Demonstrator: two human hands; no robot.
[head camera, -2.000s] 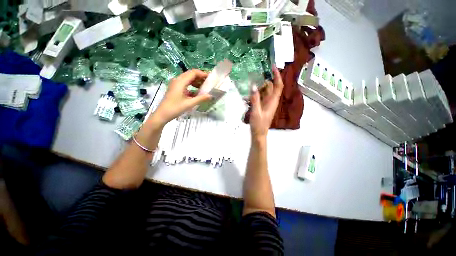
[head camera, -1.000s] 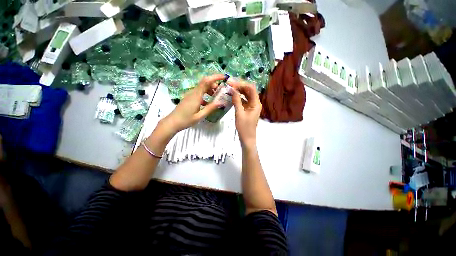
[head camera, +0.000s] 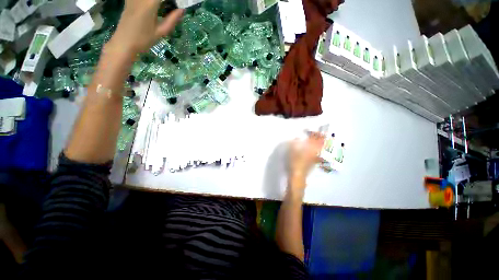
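Observation:
Two white cartons with green bottle pictures stand side by side (head camera: 339, 152) on the table, right of centre. My right hand (head camera: 306, 150) is blurred and touches the left carton's near side; whether its fingers still grip it cannot be told. My left hand (head camera: 143, 24) is over the bottle and carton heap at the top left, thumb spread, its fingers cut off by the top edge. Thin white inserts (head camera: 186, 142) lie side by side near the front table edge. Green-tinted bottles with black caps (head camera: 202, 65) are piled behind them.
A reddish-brown cloth (head camera: 298, 82) lies between the bottles and a carton row (head camera: 355, 52). Stacked cartons (head camera: 448, 71) stand at far right. Loose cartons (head camera: 76, 34) lie on the heap. A blue cloth (head camera: 27, 136) is at left, an orange and yellow tape dispenser (head camera: 439, 192) at the right corner.
My hands have parted from the carton they held together. My left hand has moved up and left over the heap, my right hand rightward. A second carton now stands beside the single one.

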